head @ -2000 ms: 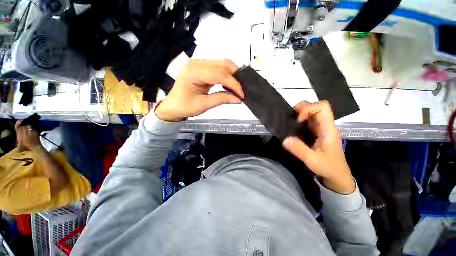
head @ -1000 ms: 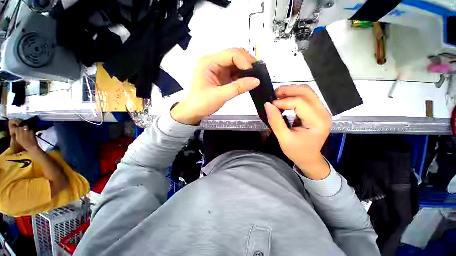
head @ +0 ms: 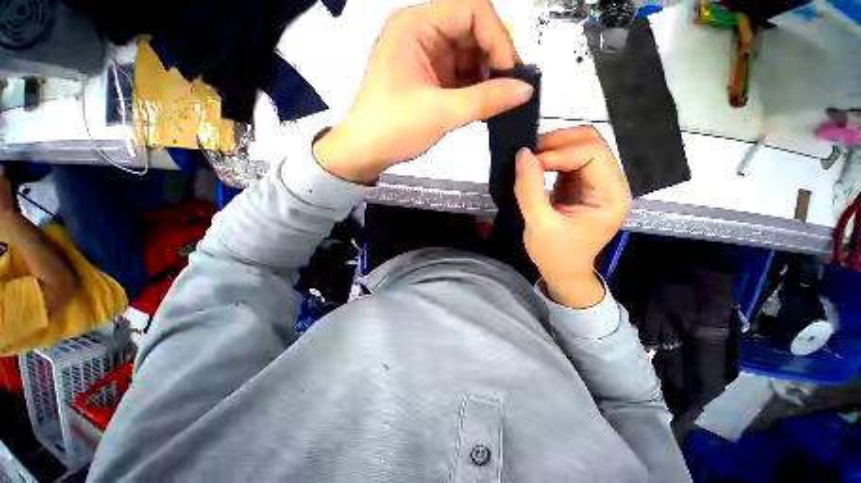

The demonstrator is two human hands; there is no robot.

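A narrow black fabric strip (head: 511, 127) is held upright above the front edge of the white table (head: 420, 141). My left hand (head: 430, 90) pinches its upper end between thumb and fingers. My right hand (head: 571, 203) pinches it lower down, near its right edge. The strip's lower end hangs past the table edge and blends into the dark area below. A wider charcoal fabric panel (head: 639, 108) lies flat on the table, right of my hands. The metal parts of the sewing machine (head: 616, 11) are cut off at the top edge.
A dark heap of cut pieces (head: 222, 47) lies at the upper left, beside a yellow-brown card (head: 179, 99). Orange-handled snips (head: 742, 61) lie at the upper right. A white disc (head: 812, 337) is at the lower right. A person in yellow (head: 66, 283) is at the far left.
The strip was a broad piece stretched between my hands, then a narrow one. My hands have come closer together. The view has shifted, so the machine head is now mostly out of frame.
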